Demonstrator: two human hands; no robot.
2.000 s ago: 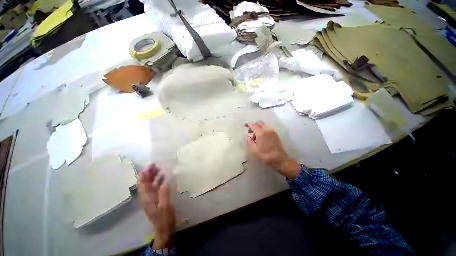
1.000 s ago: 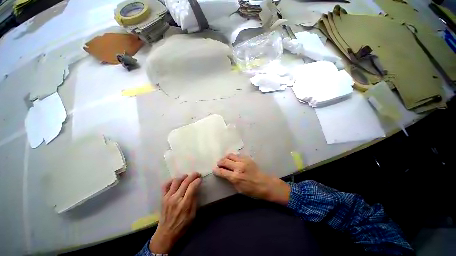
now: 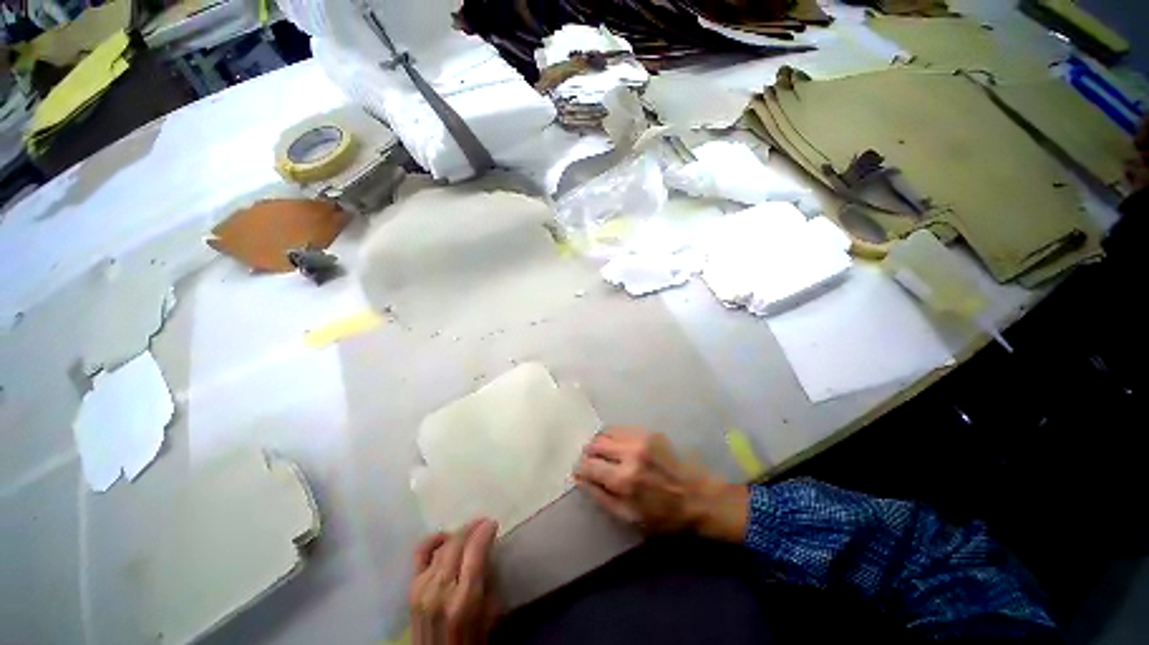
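Observation:
A pale grey-beige cut panel (image 3: 504, 441) with notched corners lies flat on the table in front of me. My left hand (image 3: 456, 582) is at its lower left edge, fingertips on the edge, partly cut off by the frame's bottom. My right hand (image 3: 643, 479) is at its right edge, fingers bent together on the rim. Whether either hand pinches the panel or only presses it cannot be told for certain. A panel stack (image 3: 221, 548) lies to the left.
Beyond lie a large rounded grey-beige piece (image 3: 460, 258), an orange-brown leather piece (image 3: 280, 234), a masking tape roll (image 3: 315, 153) and a white bundle (image 3: 441, 95). A white backing stack (image 3: 775, 258) and olive-tan pieces (image 3: 945, 151) are at right. A white piece (image 3: 124, 422) lies left.
Two seconds ago both hands were raised apart beside the panel; they then came down onto its near edges and remain there. Since one second ago, the view has tilted up, so things appear lower.

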